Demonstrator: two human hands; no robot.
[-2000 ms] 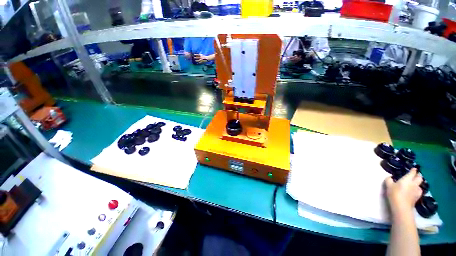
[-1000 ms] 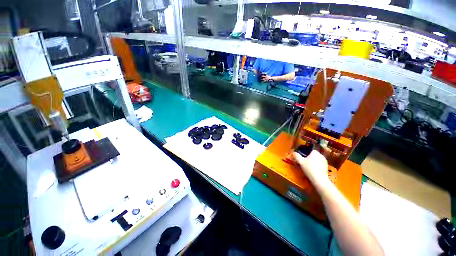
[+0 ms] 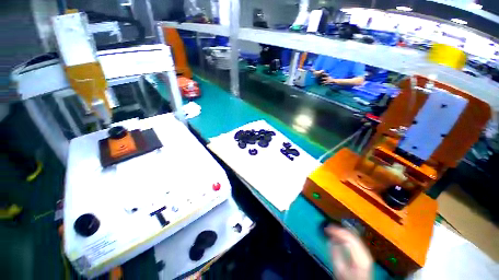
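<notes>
My right hand [image 3: 350,254] is blurred at the bottom, in front of the orange press [image 3: 350,169]. A dark piece, seemingly a black unit [image 3: 326,225], shows at its fingertips, mostly hidden. A thick black unit [image 3: 398,196] sits in the press's right seat. The left seat [image 3: 362,180] holds nothing. My left hand is out of the picture.
The white bench machine [image 3: 148,186] stands at left, with a black unit [image 3: 117,132] on its orange fixture and another [image 3: 86,225] at its front left corner. Black discs [image 3: 254,138] lie on a white sheet [image 3: 262,175] between the machines.
The view has turned left. My right hand has moved from the right-hand pile to the press, then down in front of it. The unit has left the left seat; one now sits in the right.
</notes>
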